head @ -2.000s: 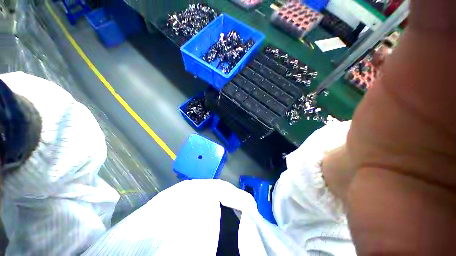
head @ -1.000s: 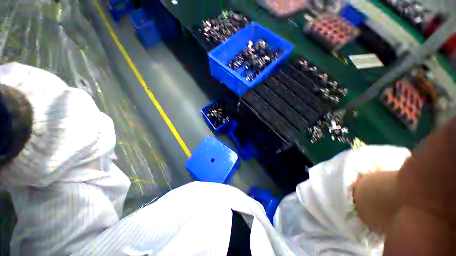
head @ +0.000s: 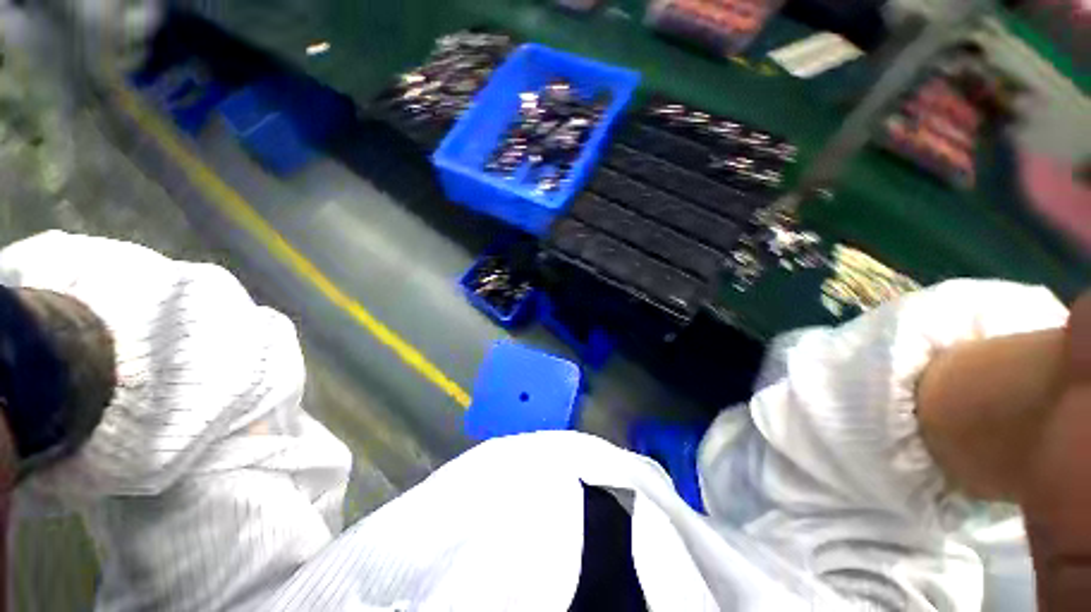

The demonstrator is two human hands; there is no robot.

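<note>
No held thing shows. My left arm, in a white striped sleeve, is at the left edge. A dark band is at the wrist and only a skin sliver of my left hand [head: 7,460] shows. My right hand [head: 1059,478] is large, blurred and cut off by the right edge; its fingers cannot be made out. A blue square stool [head: 523,389] stands on the floor. A blue bin [head: 536,203] of shiny metal-and-black parts stands on the bench beside stacked black trays [head: 652,221].
Loose parts [head: 449,78] lie on the green bench [head: 957,257] around bin and trays. A pale pile [head: 864,279], pink-orange trays [head: 937,129] and a white sheet [head: 816,54] lie farther right. A metal post crosses there. A small parts bin [head: 503,287] is below the edge. The floor has a yellow line [head: 305,265].
The view has shifted, with the bench scene first moving right, then back left. My right hand has moved toward the right edge and covers less of the picture. More of the pale pile shows.
</note>
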